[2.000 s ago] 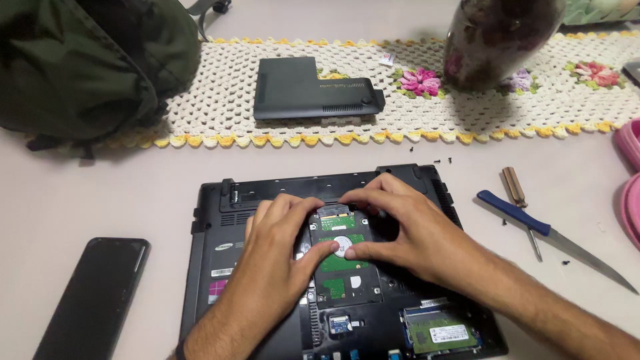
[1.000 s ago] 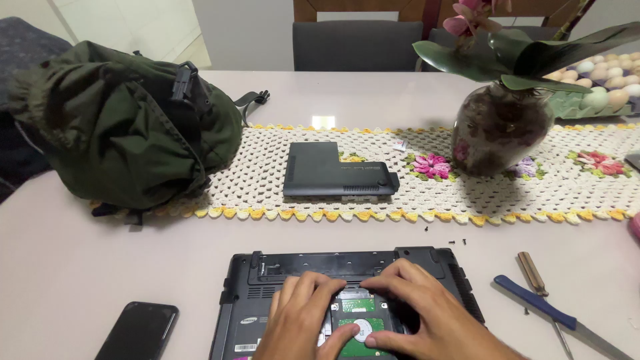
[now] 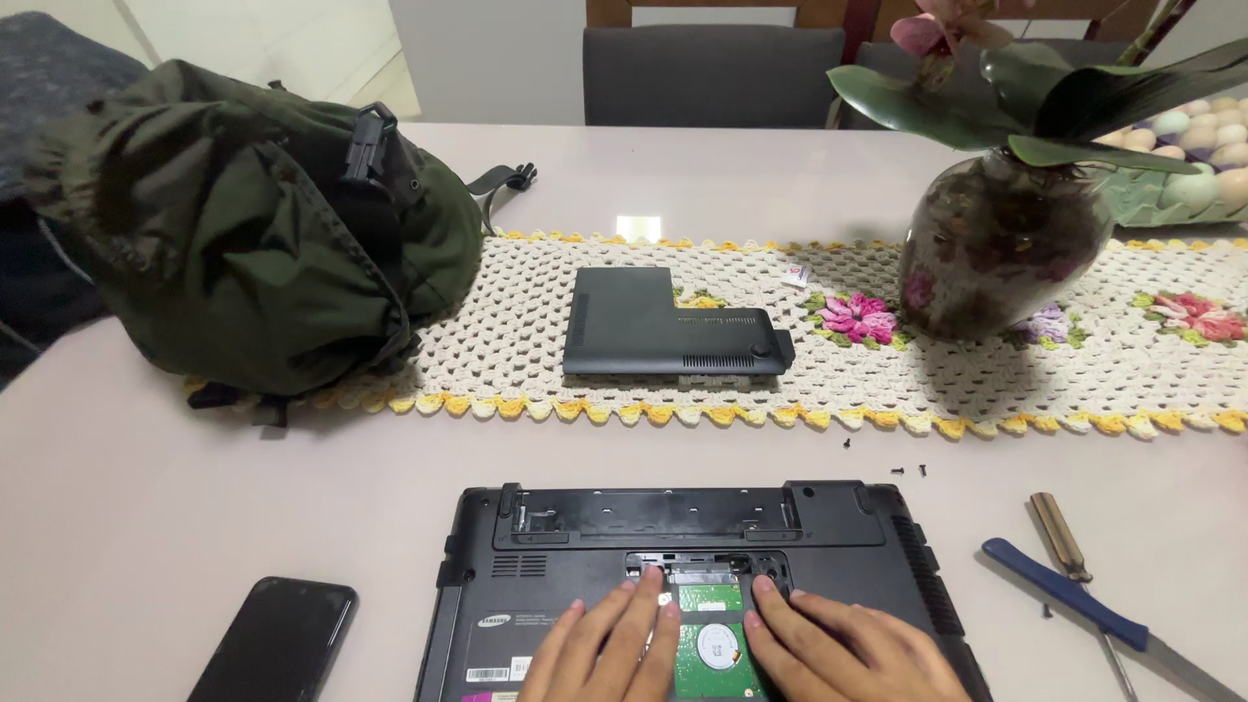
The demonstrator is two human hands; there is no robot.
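Note:
An upturned Samsung laptop (image 3: 565,585) lies on the table with its underside bay uncovered. In the bay sits a hard drive with a green circuit board (image 3: 719,639). My left hand (image 3: 609,643) rests its fingertips along the drive's left side, near the bay's upper edge. Along the right side lie the fingers of my right hand (image 3: 843,643), reaching the bay's rim. Neither hand is closed around the drive; the thumbs are hidden. Beyond the laptop, a black plastic laptop cover (image 3: 643,327) lies on a crocheted table runner (image 3: 507,312).
Right of the laptop, a blue-handled knife (image 3: 1068,597) crosses a screwdriver (image 3: 1058,536); small screws (image 3: 897,471) lie nearby. A smartphone (image 3: 278,639) is at left. A green backpack (image 3: 253,234), a vase (image 3: 999,244) with an orchid and an egg tray (image 3: 1160,195) stand farther back.
Both thumbs showed on the drive's board before; now the hands lie flatter along its two sides, with fingers more extended. The view has tilted up since the oldest frame.

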